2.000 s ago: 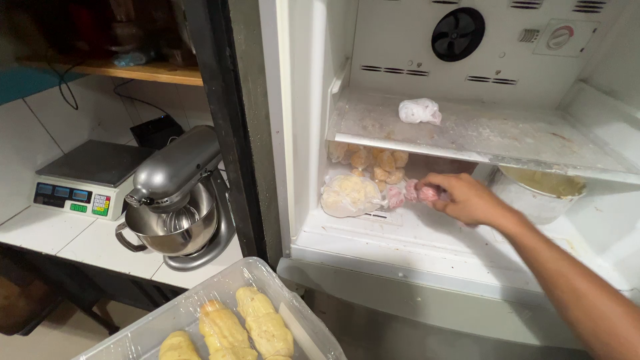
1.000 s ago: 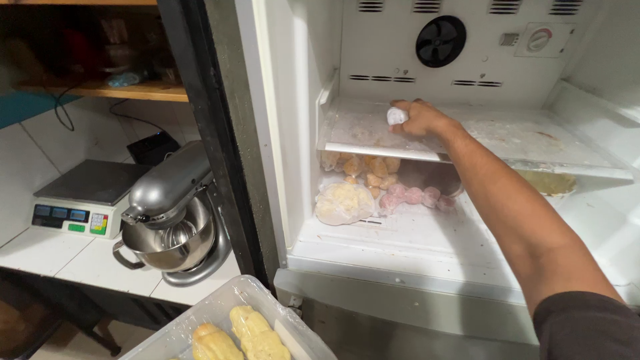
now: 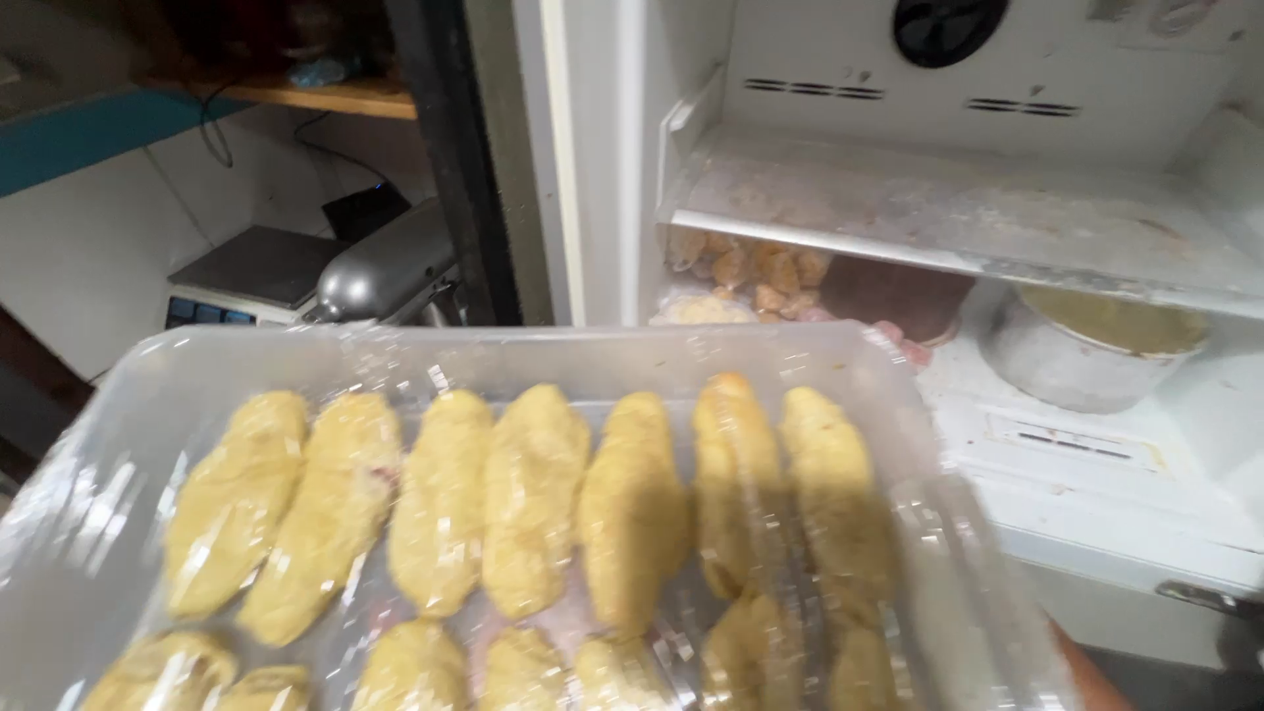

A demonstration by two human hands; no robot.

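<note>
A clear plastic tray (image 3: pixel 632 341) under plastic film fills the lower part of the head view, raised in front of the open refrigerator compartment. Several elongated yellow pieces (image 3: pixel 538 499), which look like dough or peeled plantain, lie in rows inside it. At the tray's lower right edge a small part of my right hand or forearm (image 3: pixel 1081 667) shows; its fingers are hidden behind the tray. My left hand is out of sight.
A frosted shelf (image 3: pixel 948 217) spans the compartment. Beneath it sit bagged orange-brown food (image 3: pixel 775 272), a bag of pale food (image 3: pixel 703 308), pink pieces (image 3: pixel 904 344) and a round pot (image 3: pixel 1096 346). At left stand a scale (image 3: pixel 257 267) and a stand mixer (image 3: pixel 380 267).
The film-covered tray has risen from the bottom of the view to in front of the compartment. My right arm has left the shelf, and the small white bundle no longer shows there.
</note>
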